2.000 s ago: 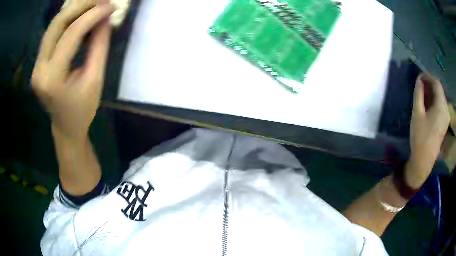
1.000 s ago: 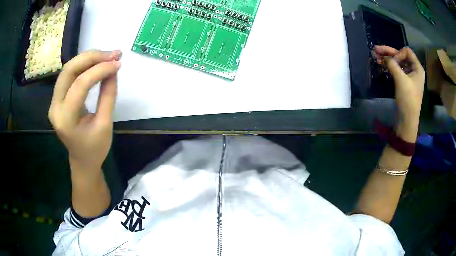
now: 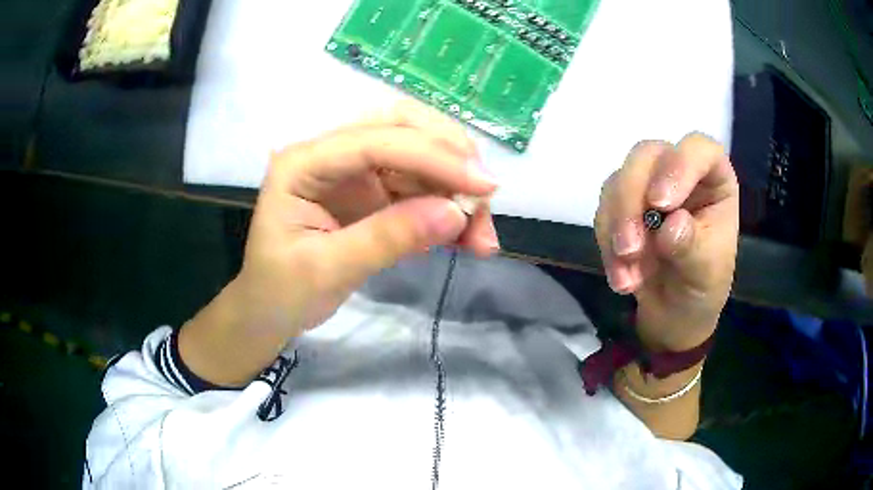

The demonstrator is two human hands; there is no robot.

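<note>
My left hand [image 3: 359, 206] is in front of my chest, thumb and index fingertips closed on a tiny pale spacer [image 3: 466, 205]. My right hand [image 3: 675, 215] is to its right, its fingertips closed on a small round black component [image 3: 654, 219]. The two hands are apart. The green circuit board [image 3: 450, 53] lies tilted on the white foam sheet [image 3: 651, 105], beyond my hands, with rows of dark parts across it; its far part is cut off by the frame's top edge.
The black tray of cream spacers [image 3: 129, 36] is at the top left. The black component tray [image 3: 787, 158] is at the right. A brown cardboard box [image 3: 859, 225] shows at the right edge. A blue stool [image 3: 814, 359] is below the bench at the right.
My right hand has come left out of the component tray and now holds a black component. My left hand has moved right, in front of my chest. The view has shifted and tilted.
</note>
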